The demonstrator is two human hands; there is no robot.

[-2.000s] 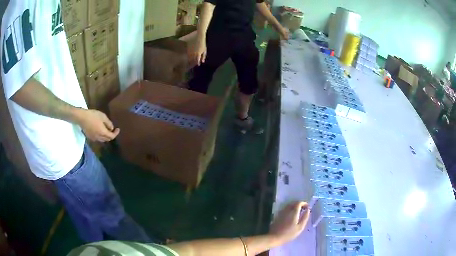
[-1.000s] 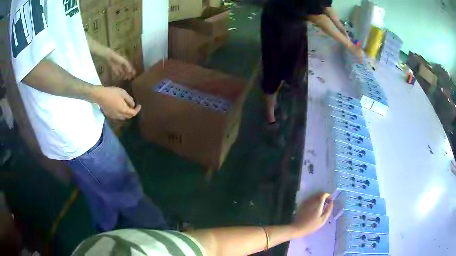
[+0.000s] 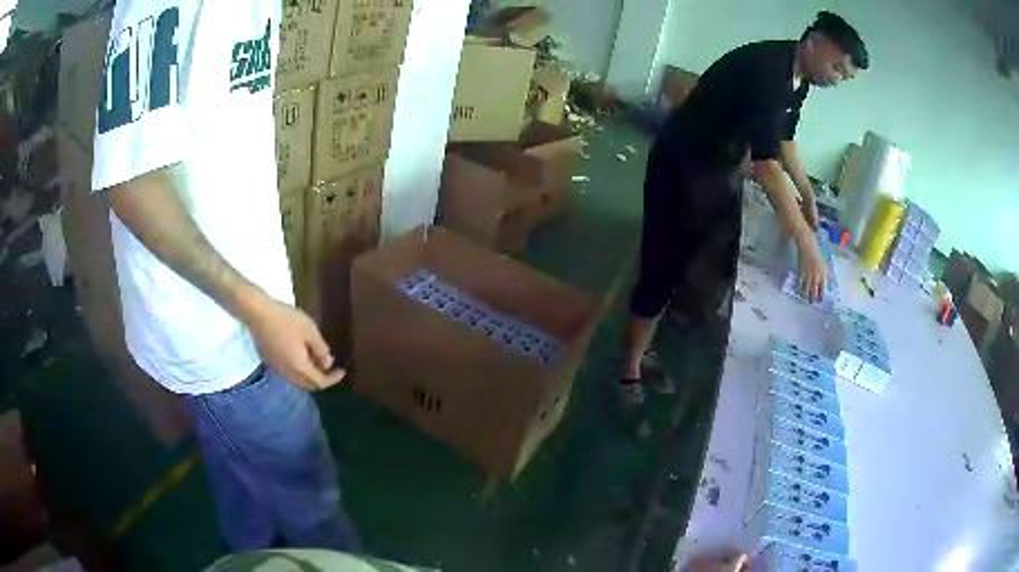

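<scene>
A row of closed blue-white retail boxes [image 3: 807, 466] lies flat along the white table [image 3: 916, 469], dark round-headed items pictured on their faces. The near end of the row is cut off by the bottom edge. Only a small part of my left hand [image 3: 715, 562] shows at the bottom edge, beside the left end of the nearest boxes. Its fingers are mostly cut off, so its grip is hidden. My right hand is out of the picture.
A person in black [image 3: 715, 134] bends over the far boxes with both hands. A person in a white shirt [image 3: 212, 223] stands left. An open brown carton [image 3: 447, 391] on the green floor holds blue-white boxes. Stacked cartons [image 3: 346, 145] and a pale post [image 3: 425, 112] stand behind.
The view has shifted, so my left hand and the row sit lower and my forearm has left the picture. The person in black now leans over the far boxes, reaching among them.
</scene>
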